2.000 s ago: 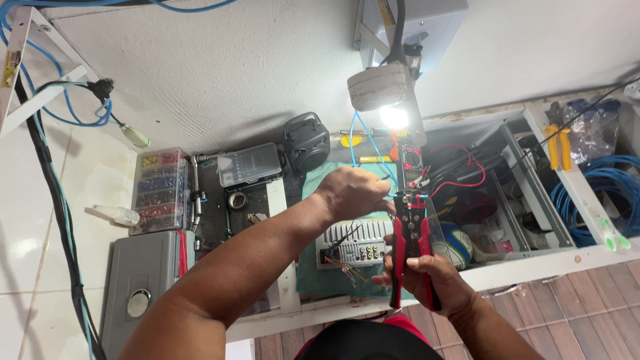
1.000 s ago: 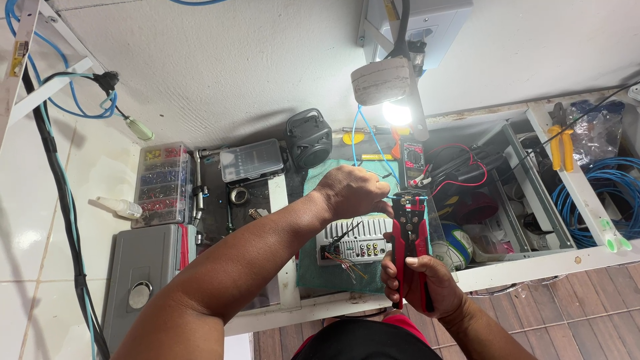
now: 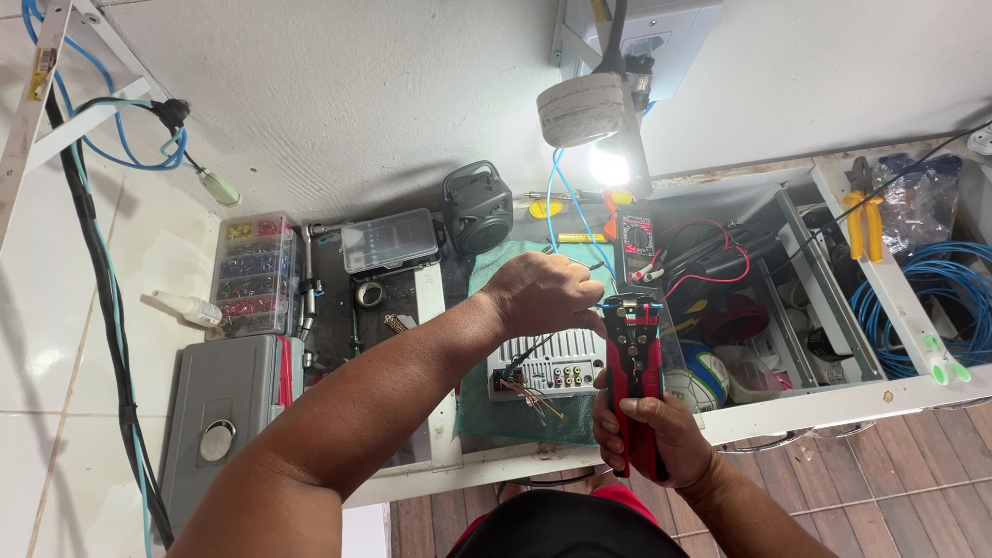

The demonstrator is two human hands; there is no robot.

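Observation:
My right hand (image 3: pixel 659 434) grips the red-and-black handles of an automatic wire stripper (image 3: pixel 634 349), its jaws pointing away from me. A blue wire (image 3: pixel 652 305) lies across the stripper's jaws. My left hand (image 3: pixel 542 293) is closed just left of the jaws, at the wire's end; its fingertips are partly hidden. Below it a silver car stereo (image 3: pixel 546 364) with a wiring harness (image 3: pixel 527 391) and RCA jacks rests on a green cloth (image 3: pixel 492 418). Blue wire (image 3: pixel 552 201) also hangs down behind my left hand.
A lit lamp (image 3: pixel 610 164) hangs ahead. Near it are a multimeter (image 3: pixel 638 236) with leads and a black speaker (image 3: pixel 477 208). Organizer boxes (image 3: pixel 254 275) and a grey case (image 3: pixel 221 434) stand left. Yellow-handled pliers (image 3: pixel 864 221) and coiled blue cable (image 3: pixel 922 310) are right.
The stripper's head has a blue wire across it now and one second ago; two seconds ago this was not plain. Both hands stay in nearly the same place.

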